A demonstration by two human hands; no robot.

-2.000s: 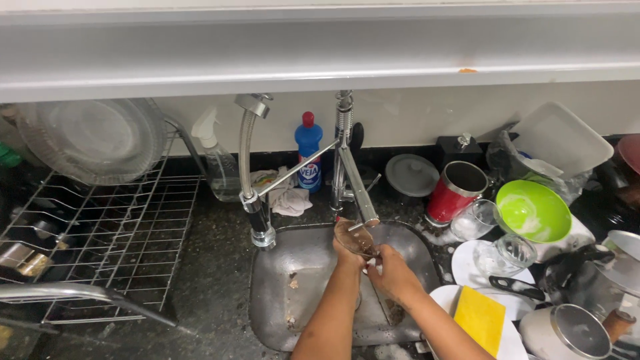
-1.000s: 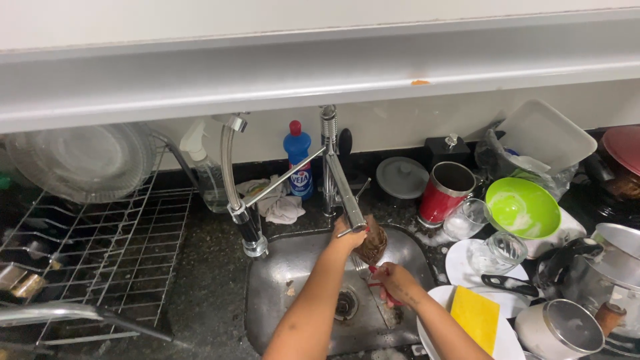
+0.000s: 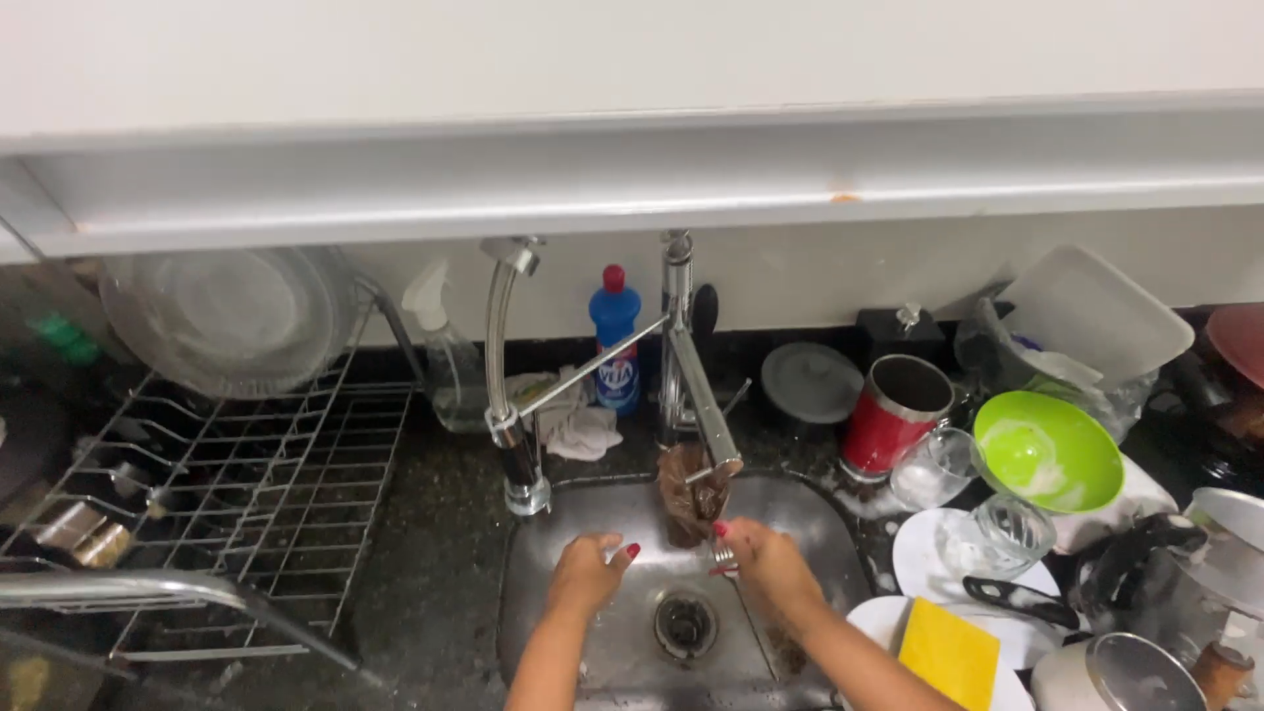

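Observation:
Over the left part of the steel sink (image 3: 632,652), my left hand (image 3: 591,571) has its thumb and fingers apart and holds nothing. A fork (image 3: 724,561) is pinched in my right hand (image 3: 765,563), over the middle of the sink. A brown plastic bag (image 3: 691,494) hangs at the end of the chrome faucet (image 3: 706,405), just behind my right hand. Below and between the hands lies the drain opening (image 3: 685,625). The faucet's sprayer head (image 3: 519,464) hangs by the sink's back left corner.
A wire dish rack (image 3: 257,474) holds a glass dish (image 3: 227,316) at left. On the right are a green bowl (image 3: 1049,451), red tumbler (image 3: 894,415), glasses, plates, pots and a yellow sponge cloth (image 3: 948,652). A blue bottle (image 3: 616,346) stands behind. A cabinet edge (image 3: 632,183) runs overhead.
My left hand has let go of the brown bag and moved down and left, away from the faucet. The bag now hangs at the faucet's end. My right hand keeps the fork.

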